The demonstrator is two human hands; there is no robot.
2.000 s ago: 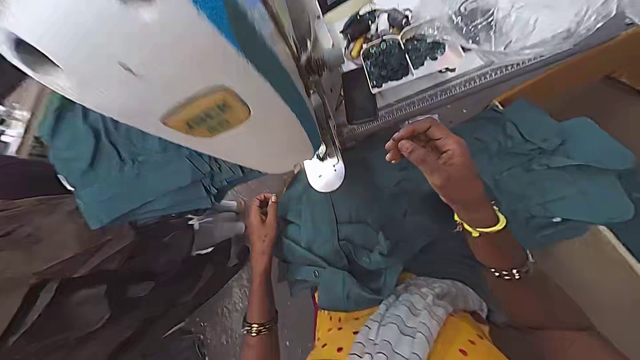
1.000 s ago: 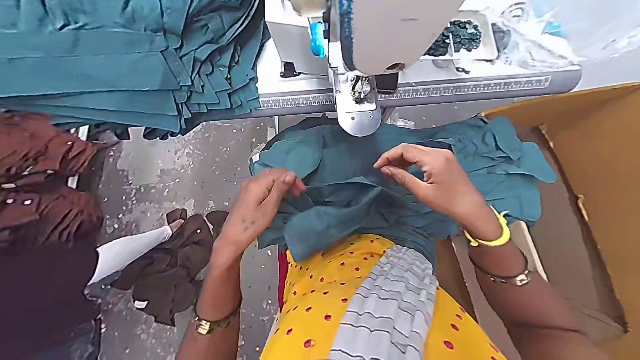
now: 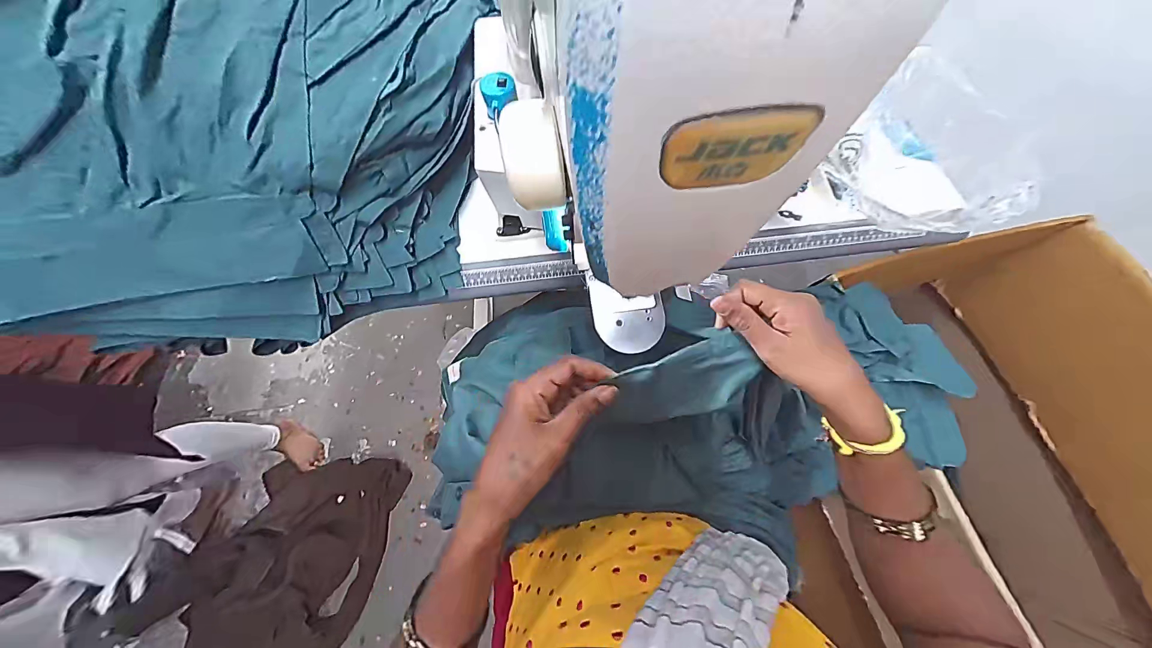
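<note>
A teal fabric garment [image 3: 666, 450] lies across my lap, under the white end plate [image 3: 627, 319] of a Jack sewing machine [image 3: 720, 81]. My left hand [image 3: 549, 414] pinches one end of a folded teal edge between thumb and fingertips. At the other end of that edge, to the right of the plate, my right hand [image 3: 783, 333] grips the cloth between thumb and index finger. The strip between both hands is raised and stretched just below the plate. Whether the cloth touches the plate, I cannot tell.
Stacked teal garments [image 3: 180, 180] cover the left of the machine table. Its edge carries a ruler strip [image 3: 810, 241]. A cardboard box [image 3: 1062, 360] stands at right, and clear plastic [image 3: 945, 153] lies behind. At lower left, another person's hand [image 3: 300, 445] is near dark brown cloth [image 3: 288, 549].
My left hand has moved right, toward the plate, and now pinches the garment's edge. That edge is now spread between both hands. The view has shifted considerably.
</note>
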